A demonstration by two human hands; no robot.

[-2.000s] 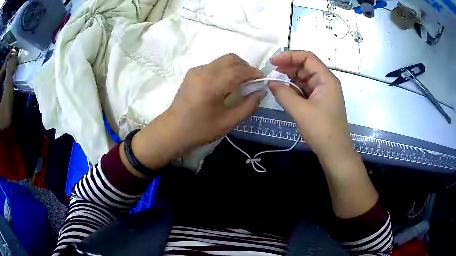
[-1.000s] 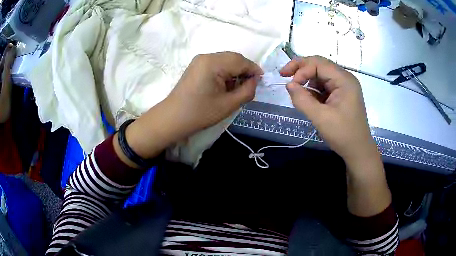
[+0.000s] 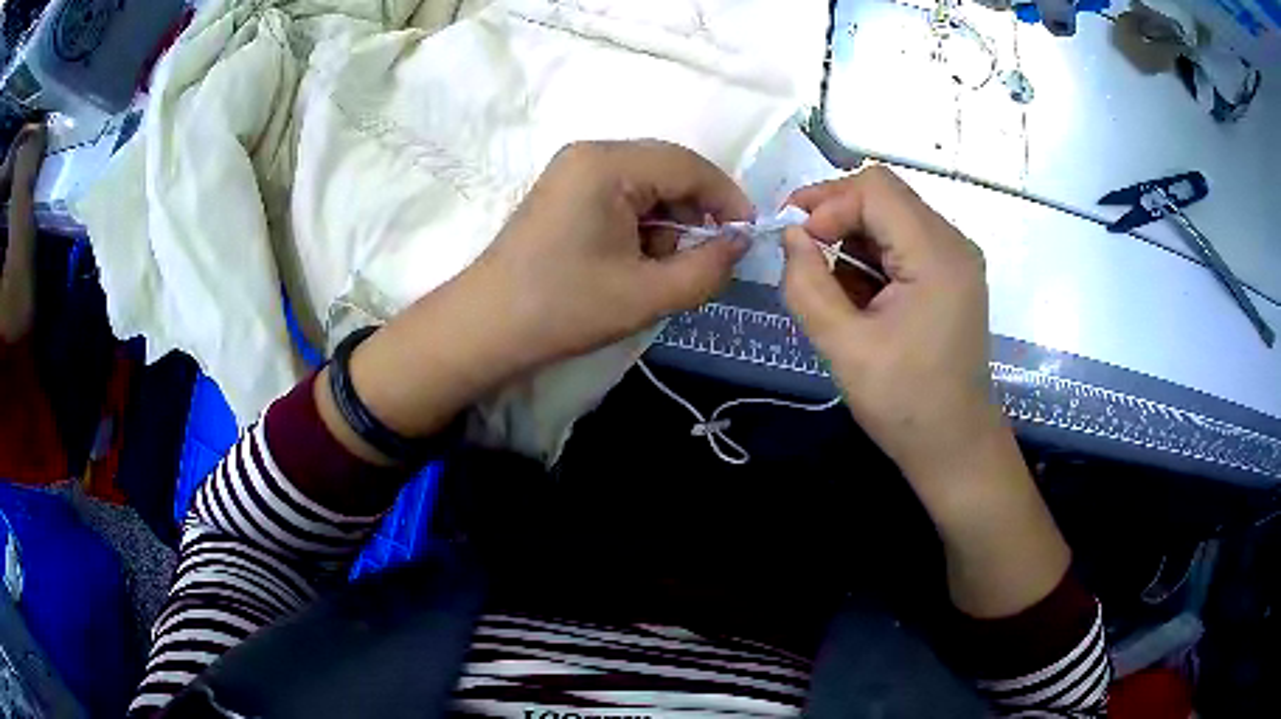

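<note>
My left hand [image 3: 583,267] and my right hand [image 3: 899,302] are close together above the table's front edge. Both pinch a small white cloth edge [image 3: 766,225] with a thin white cord in it. The cord [image 3: 717,426] hangs below my hands in a loop with a knot at its lowest part. The cream garment [image 3: 436,155] lies on the table behind and to the left of my left hand, and part of it hangs over the front edge. My fingers hide where cord and cloth meet.
Dark-handled snips [image 3: 1155,201] and slim tweezers [image 3: 1219,267] lie at right. A ruler strip [image 3: 1096,403] runs along the front edge. The machine's plate area [image 3: 927,99] is at upper right. A blue crate [image 3: 401,527] is below left. Another person's arm [image 3: 20,232] shows at far left.
My right hand first moved right, away from my left, and has now come back to it. The white cloth between them is now bunched narrower. The hanging knot shifted slightly.
</note>
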